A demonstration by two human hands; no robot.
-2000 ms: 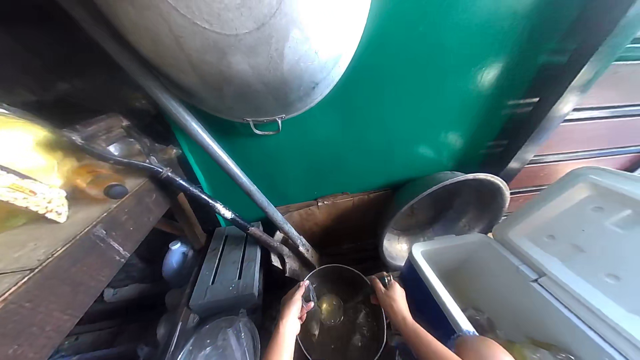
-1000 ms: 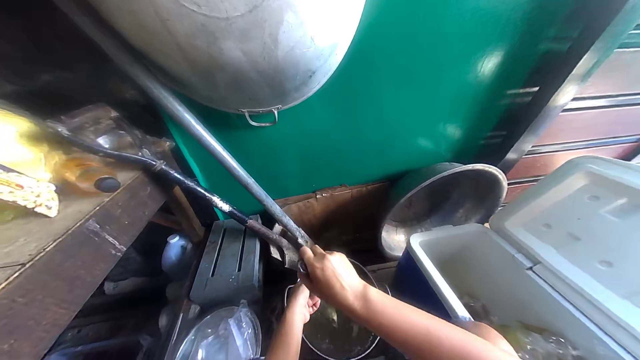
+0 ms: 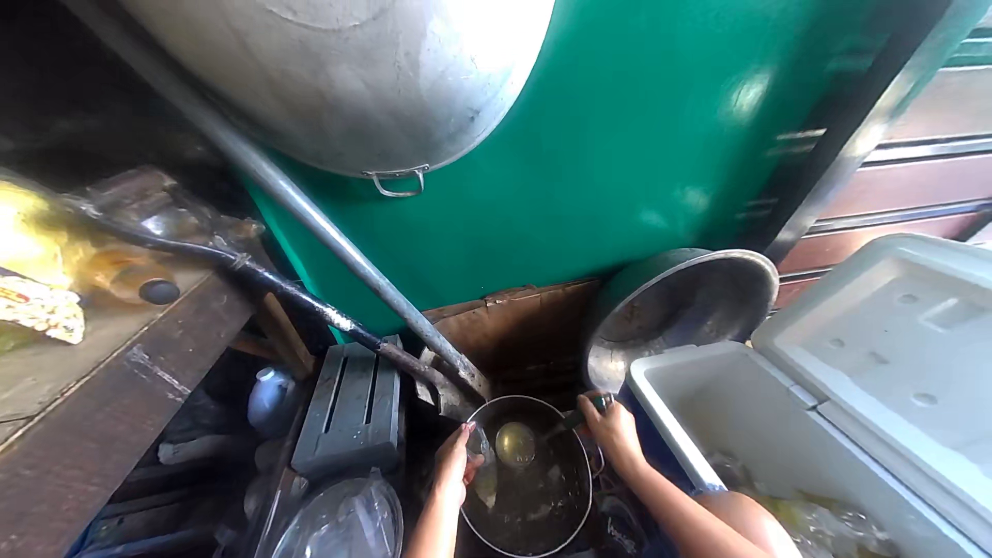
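A round metal pot of dark liquid stands at the lower middle. My left hand, at its left rim, is closed on a clear plastic bag that hangs over the pot with some liquid in its lower end. My right hand, beyond the right rim, grips the dark handle of a ladle. The ladle's round bowl lies inside the pot and holds yellowish liquid.
An open white cooler with bagged contents stands right. A metal basin leans on the green wall. A metal pole, a shovel, a grey slatted crate and a wooden table are left. A large pot hangs above.
My right hand has moved from beside my left hand, over the pot's left side, to beyond the right rim. The ladle's bowl now shows in the pot.
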